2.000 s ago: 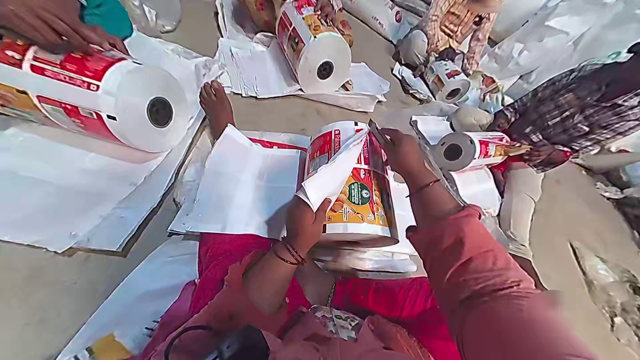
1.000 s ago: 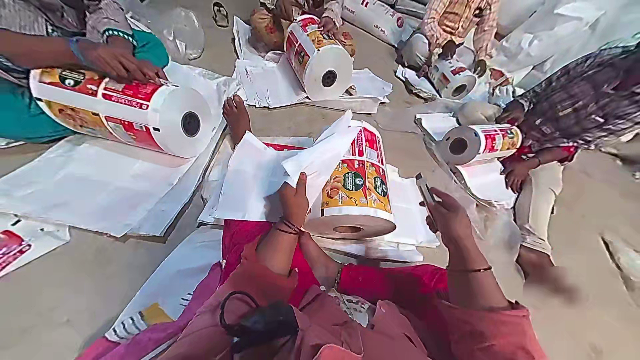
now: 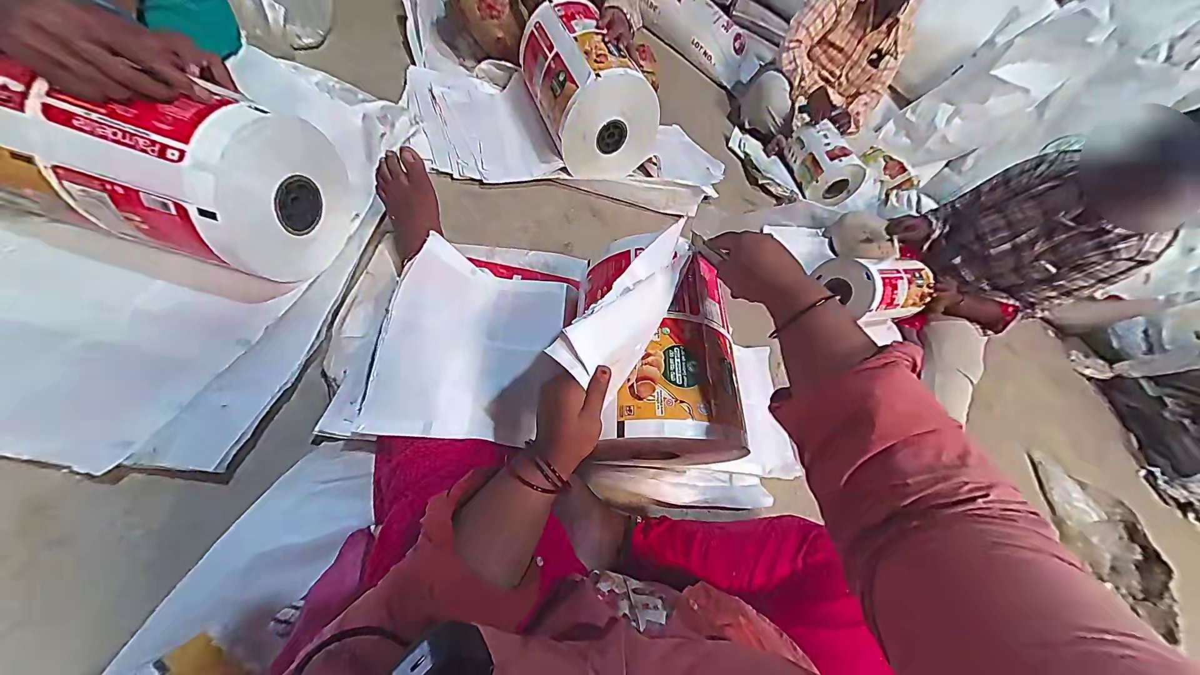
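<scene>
A roll of printed packaging film (image 3: 689, 375), red, white and orange, stands tilted in front of me on white sheets. My left hand (image 3: 570, 412) grips a loose film sheet (image 3: 623, 319), white side showing, folded back over the roll's left part. At the roll's upper right edge is my right hand (image 3: 755, 267), closed on a small thin blade-like tool (image 3: 705, 249) that touches or nearly touches the film. Left of the roll lies a stack of cut sheets (image 3: 450, 347), mostly white side up. More sheets lie under and right of the roll.
Co-workers sit around with similar rolls: a large roll (image 3: 169, 178) at left under a person's hands, another roll (image 3: 600, 94) at the top, a small one (image 3: 825, 164) and one (image 3: 877, 286) at right. My bare foot (image 3: 410, 202) rests beside the sheet stack. Crumpled plastic (image 3: 1106, 534) lies at lower right.
My right hand with the tool has moved from right of the roll, a second ago, to the roll's upper edge. The lifted sheet now lies slanted across the roll's left part.
</scene>
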